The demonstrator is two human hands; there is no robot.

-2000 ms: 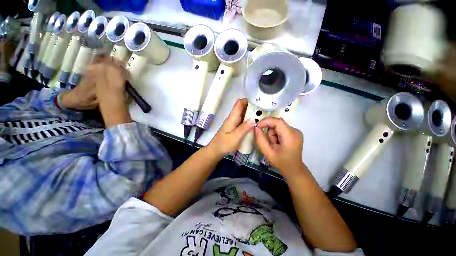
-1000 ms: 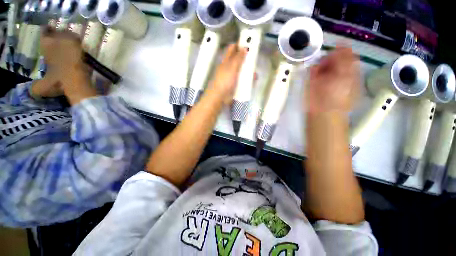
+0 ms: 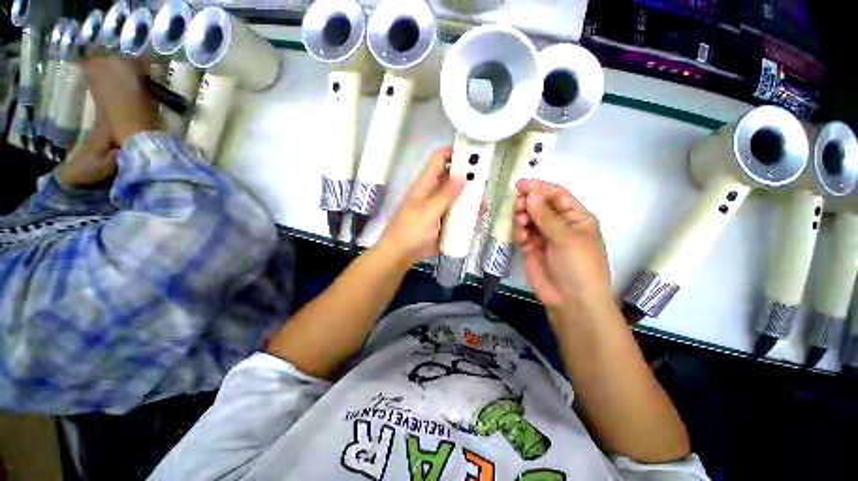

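A cream hair dryer stands out in front of me, its silver-grey end ring facing up and two dark spots on its handle. My left hand holds it by the handle. My right hand is just right of it, thumb and fingertips together, over a second hair dryer that lies behind. Whether a tiny piece is between the right fingertips cannot be made out.
Two dryers lie left of my hands and several more lie right on the white bench with green edging. Printed dark boxes are behind. A co-worker's plaid sleeve and hands are at left, by another row of dryers.
My right hand has come back from the right to beside the held dryer, its fingertips now together. The held dryer is raised closer to me. The co-worker's arm has shifted slightly.
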